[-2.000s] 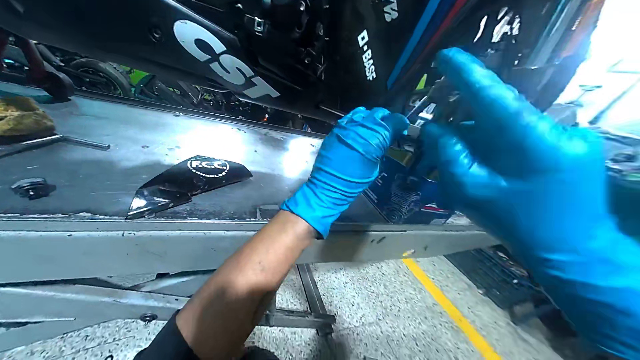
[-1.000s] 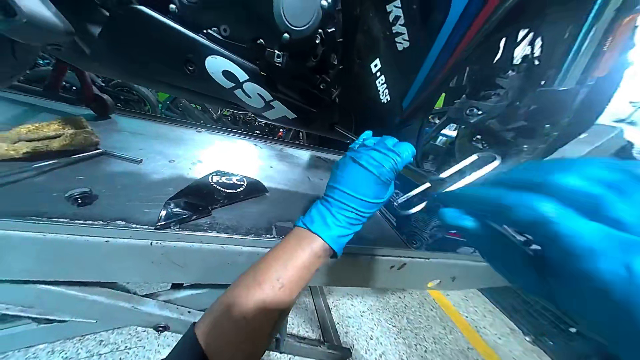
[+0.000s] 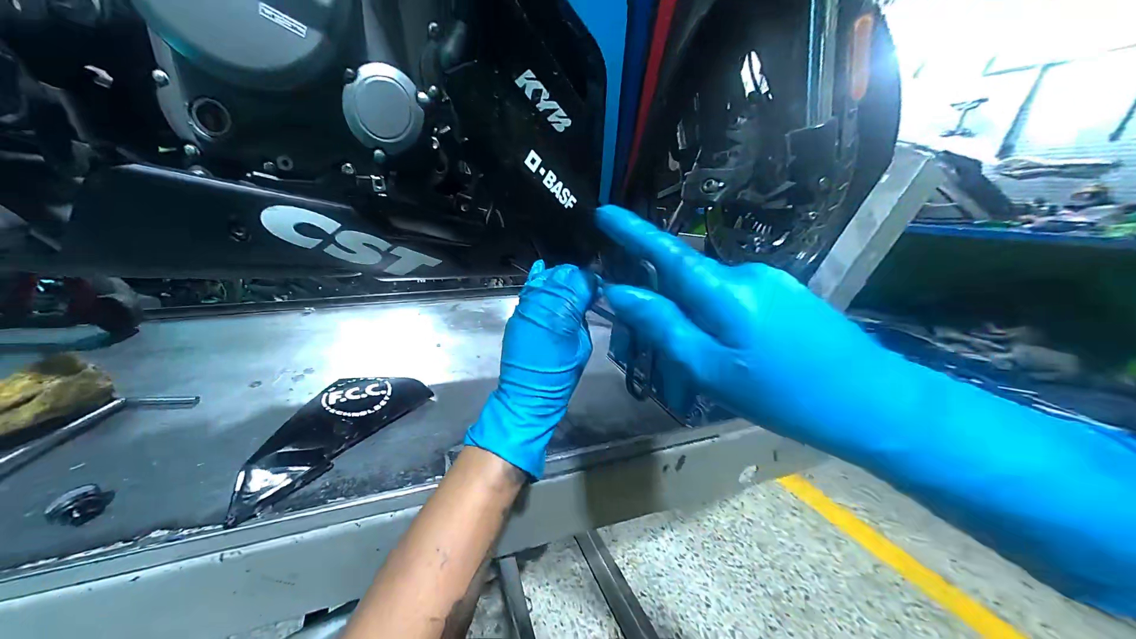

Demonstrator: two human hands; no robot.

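My left hand [image 3: 546,346], in a blue glove, is closed at the lower front edge of the black motorcycle fairing [image 3: 355,222]; what lies inside its fingers is hidden. My right hand [image 3: 710,311], also gloved in blue, reaches in from the right with index finger stretched along the fairing and thumb near the left hand's fingertips. Whether it grips anything cannot be told. Behind and below it, a dark blue box [image 3: 652,373] stands on the metal lift platform [image 3: 461,346]. The motorcycle's front wheel [image 3: 772,160] rises at the upper right.
A loose black fairing piece [image 3: 328,435] lies on the platform, left of my left hand. Farther left are a small round black part [image 3: 80,504], a metal rod [image 3: 160,401] and a yellowish cloth [image 3: 53,390]. The platform's raised grey edge [image 3: 266,555] runs along the front.
My right hand has moved left, close to my left hand. The bright metal loop seen by it a second ago no longer shows there. The view has shifted.
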